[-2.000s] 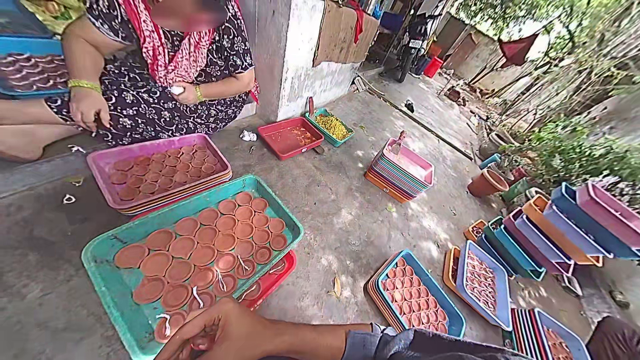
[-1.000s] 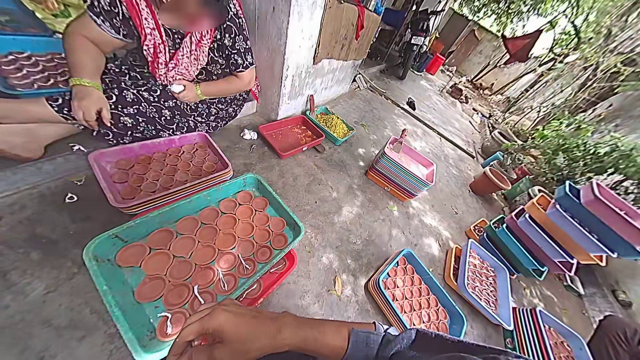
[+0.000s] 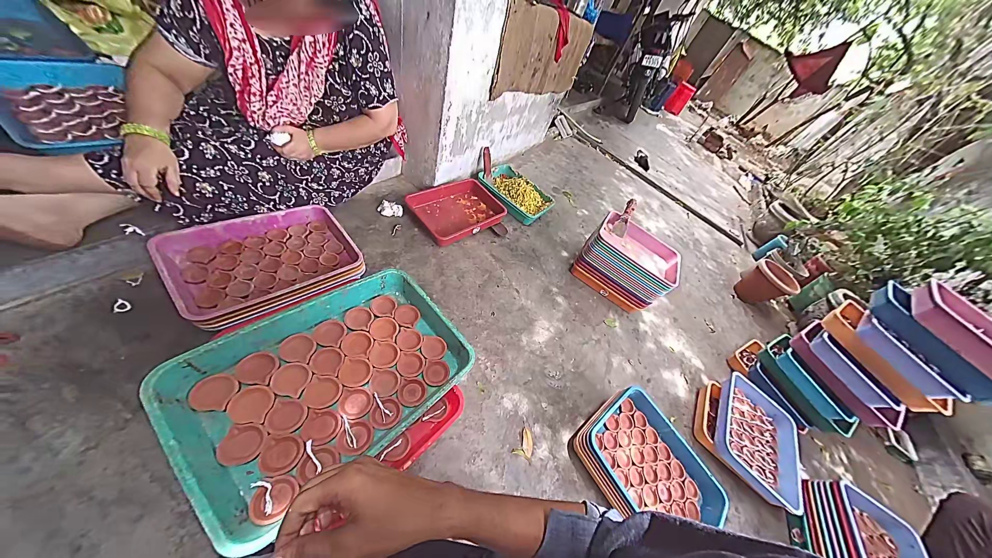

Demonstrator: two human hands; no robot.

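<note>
My right hand (image 3: 353,508), its fingers bent, is at the near right edge of a green plastic tray (image 3: 174,434). Whether it holds anything is hard to see; a small reddish patch shows between the fingers. Rows of small clay lamps (image 3: 291,380) lie in the tray. White cotton wicks (image 3: 310,457) rest on several lamps along the near right side. The lamp nearest my hand bears a curled wick (image 3: 265,496). Partly under the green tray is a red tray (image 3: 446,422) with more lamps and wicks. My left hand is not in view.
Across from me sits a person with a white wad (image 3: 279,139) in one hand, behind a stacked purple tray (image 3: 174,271) of lamps. Farther off are a red tray (image 3: 457,229), a green tray of yellow bits (image 3: 523,194) and stacked trays (image 3: 628,267). Lamp-filled blue trays (image 3: 717,496) stand right.
</note>
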